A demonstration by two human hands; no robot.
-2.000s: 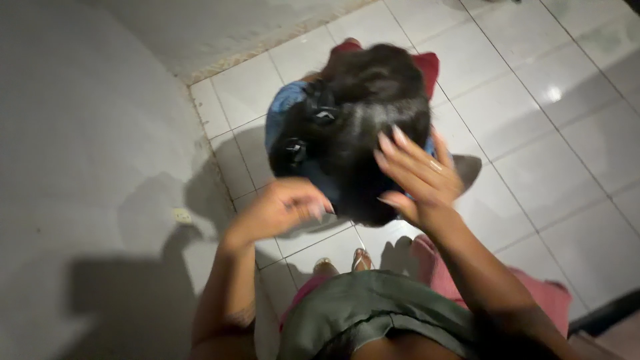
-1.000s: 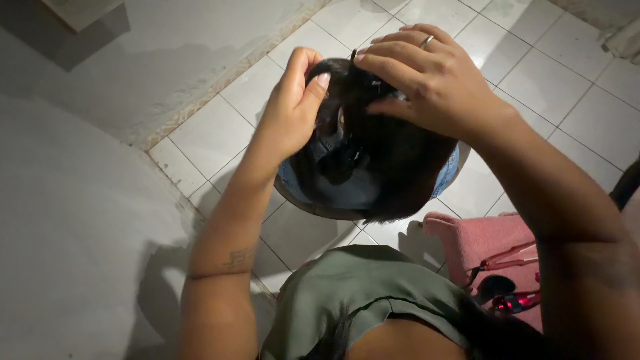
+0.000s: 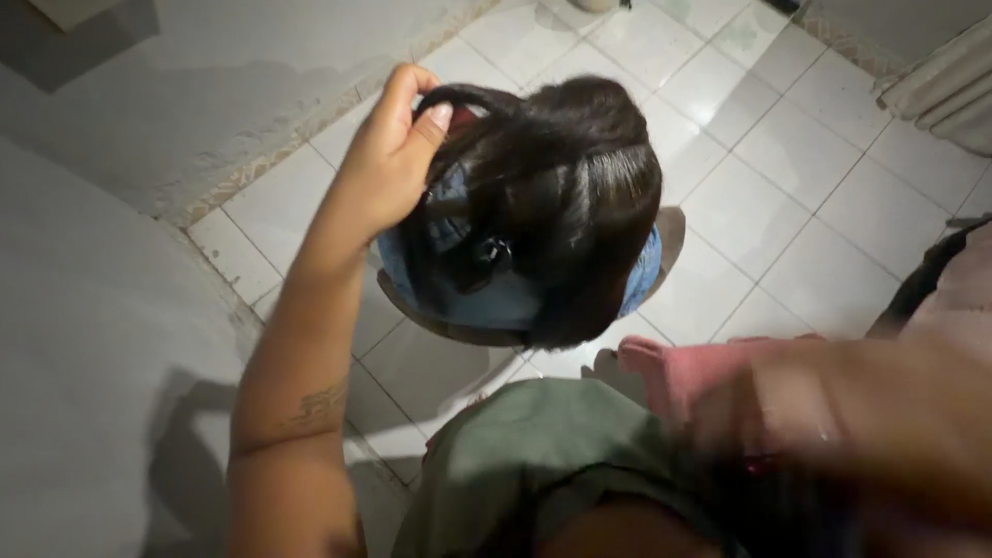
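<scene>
A person with dark hair sits in front of me, seen from above, in a blue denim top. My left hand pinches a strand of that hair out to the left side of the head. A dark, shiny hair clip rests in the hair at the back. My right hand is a blur at the lower right, over a pink cloth; its fingers and anything in them cannot be made out.
Behind the person curves a brown chair back. White floor tiles surround the seat, and a pale wall stands at the left. A light curtain hangs at the upper right.
My right hand has left the hair and moved down to the right, over the pink cloth. My left hand stays at the left side of the head, now with a strand drawn outward.
</scene>
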